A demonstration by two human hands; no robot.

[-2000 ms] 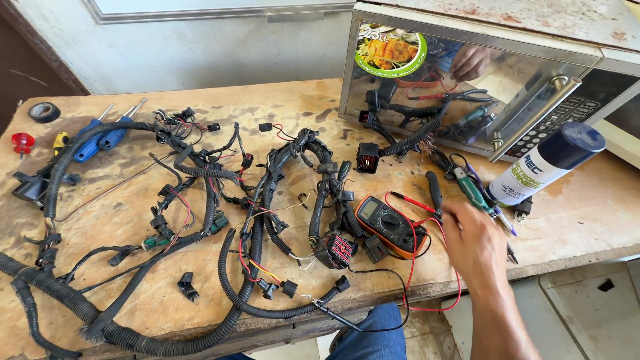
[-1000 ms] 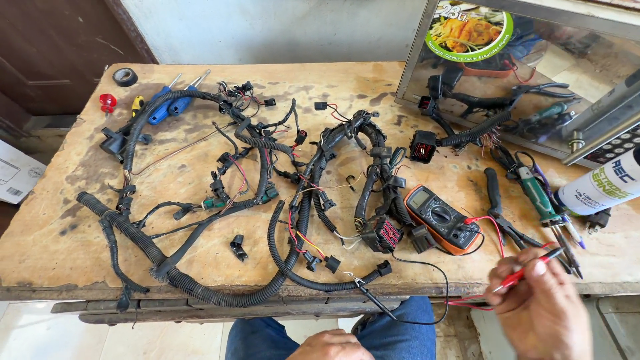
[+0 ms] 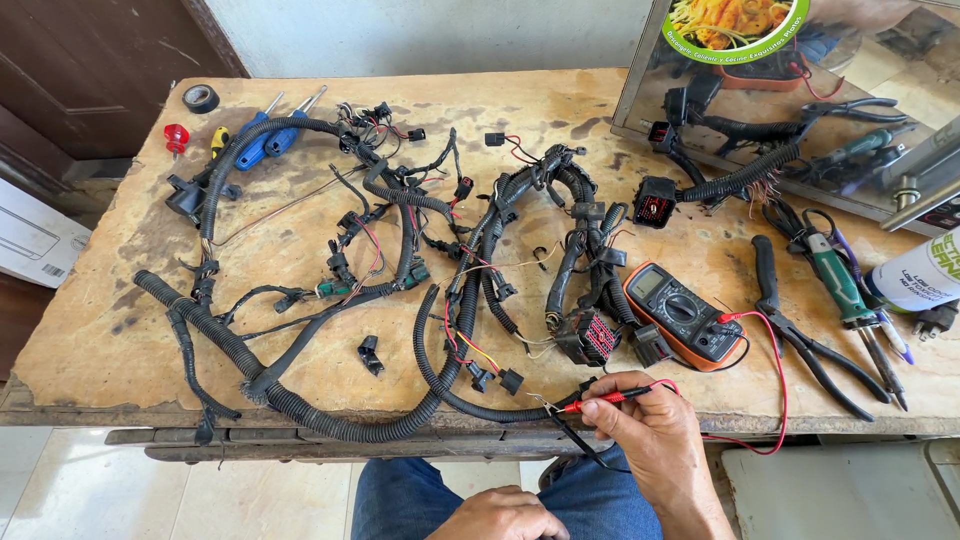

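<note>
My right hand [image 3: 645, 431] holds a red multimeter test probe [image 3: 607, 398] at the bench's front edge. Its tip is close to a bare wire end and a black lead [image 3: 574, 435]; whether they touch I cannot tell. Low over my jeans is my left hand [image 3: 499, 517], fingers curled, with nothing visible in it. The orange and black digital multimeter [image 3: 681, 311] lies behind my right hand, with the red lead plugged in. A wiring harness in black corrugated tubing [image 3: 330, 427] spreads across the wooden bench, with a large pinned connector [image 3: 589, 337] left of the meter.
Pliers [image 3: 799, 337], a green-handled soldering iron [image 3: 836, 281] and a spray can [image 3: 919, 274] lie at the right, before a microwave oven [image 3: 637, 82]. Blue screwdrivers [image 3: 255, 139], a red-handled tool [image 3: 176, 137] and black tape [image 3: 200, 98] lie at the back left.
My right hand has moved left with the red probe, from right of the meter to beside the black lead at the bench edge. The microwave's spray can now lies tilted at the view's edge.
</note>
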